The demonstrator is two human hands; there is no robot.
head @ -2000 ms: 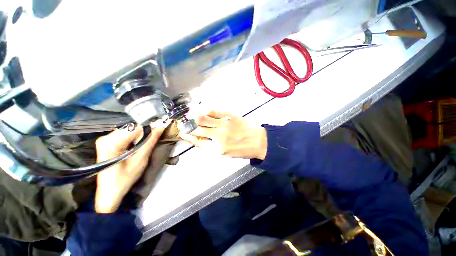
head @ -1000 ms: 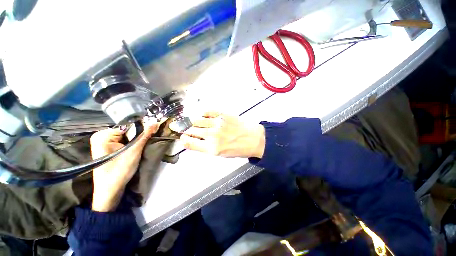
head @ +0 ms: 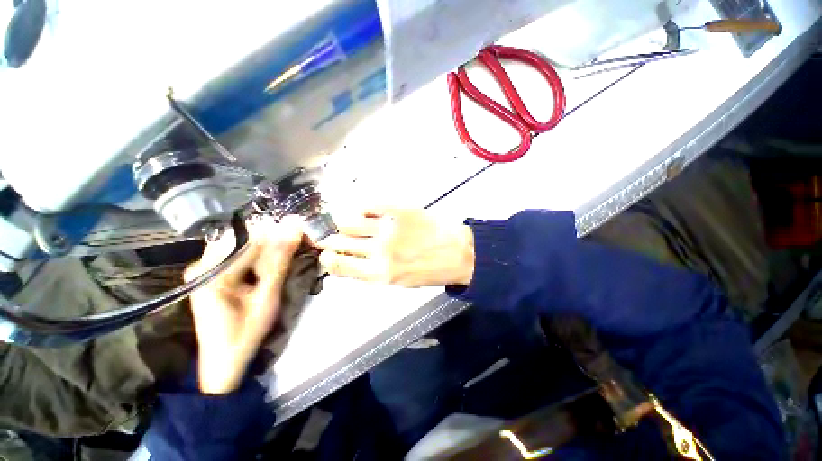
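Observation:
The olive-brown garment (head: 54,378) lies in folds at the left and runs under my left hand to the needle area. My left hand (head: 236,293), slightly blurred, holds the cloth with its fingertips close to the shiny presser foot and needle area (head: 287,203). My right hand (head: 397,248) rests palm down on the table just right of the needle area. Its fingertips are at the cloth's edge, and their grip is hidden. The sewing machine's white head with a blue stripe (head: 243,99) hangs over the work.
Red-handled scissors (head: 514,108) lie on the white table (head: 388,324), blades hidden. A thin silver tool (head: 631,63) and an orange-handled tool (head: 744,27) lie farther right. A curved dark metal bar (head: 117,322) crosses before my left hand. Olive cloth (head: 703,225) hangs beyond the table edge.
The view of the machine and scissors has shifted left. My left hand has moved right, closer to my right hand, with its fingers bunched at the needle area. My right hand has barely moved.

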